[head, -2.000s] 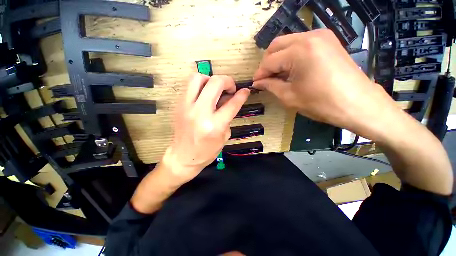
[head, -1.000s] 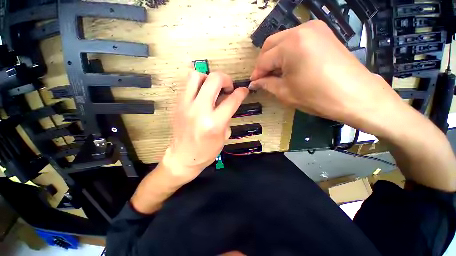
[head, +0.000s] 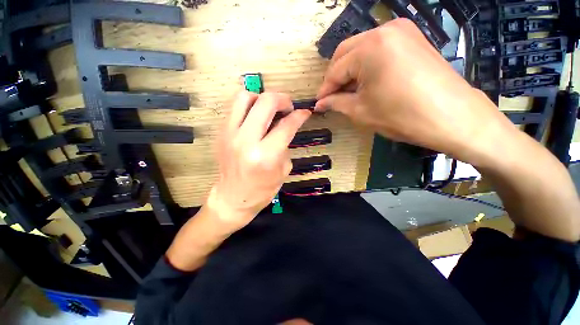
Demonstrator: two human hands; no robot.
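A black comb-shaped open housing lies on the board, its arms (head: 310, 165) pointing right, with thin red wires along them. A green circuit board (head: 252, 82) shows at its top end and again at its bottom end. My left hand (head: 254, 149) lies over the spine, thumb and fingers gripping the top arm. My right hand (head: 375, 82) has thumb and forefinger pinched together at that arm's tip. What is between these fingertips is too small to tell. My left hand hides most of the spine.
Finished-looking black comb units (head: 137, 60) are piled at left. Black housings (head: 531, 47) stand densely at far right, others (head: 350, 26) at top right. A black cylinder with a cord (head: 563, 120) is at the right edge. Cardboard (head: 445, 239) lies below right. Dark crumbs are at the board's far side.
The view has shifted slightly. Both hands stay at the top arm. The right hand has moved slightly up and left, its fingertips still at the arm's tip.
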